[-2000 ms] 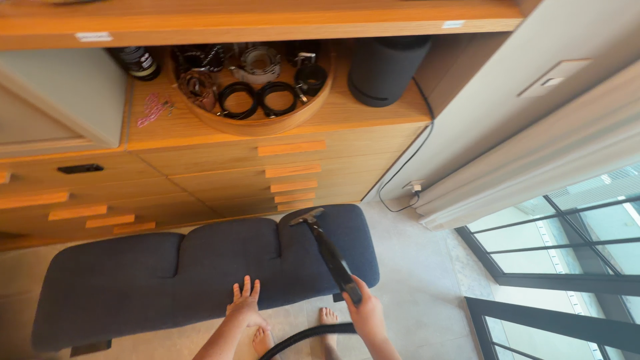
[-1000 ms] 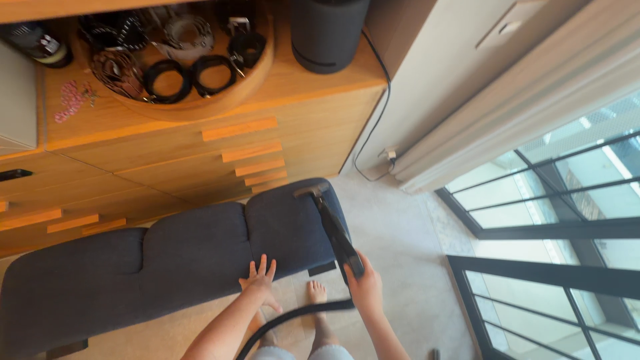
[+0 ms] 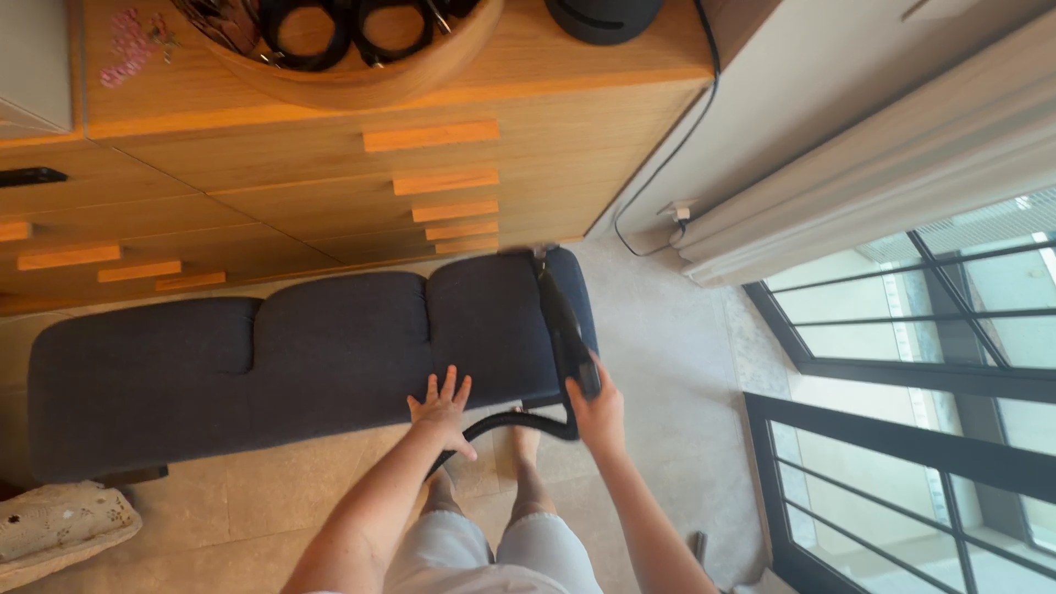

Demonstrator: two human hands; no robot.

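My right hand point(image 3: 600, 404) grips the black handle of a vacuum cleaner wand point(image 3: 563, 323). Its nozzle point(image 3: 538, 250) lies at the far edge of the dark blue upholstered bench point(image 3: 342, 342), near the bench's right end. From the handle a black ribbed hose point(image 3: 511, 421) curves left and passes beneath my left forearm. My left hand point(image 3: 443, 408) rests with spread fingers on the near edge of the bench seat and holds nothing. The nozzle is partly blurred.
Behind the bench stands a wooden drawer cabinet point(image 3: 569, 157) with a round wooden tray point(image 3: 388, 82) of coiled belts and a dark speaker point(image 3: 602, 16). A cable point(image 3: 676, 157) runs to a wall socket. Curtain point(image 3: 833, 157) and black-framed glass doors point(image 3: 763, 462) stand right; a rough trough point(image 3: 66, 528) lies lower left.
The view has shifted down and closer to the bench. The right hand keeps hold of the vacuum handle; the nozzle has moved to the far edge of the bench.
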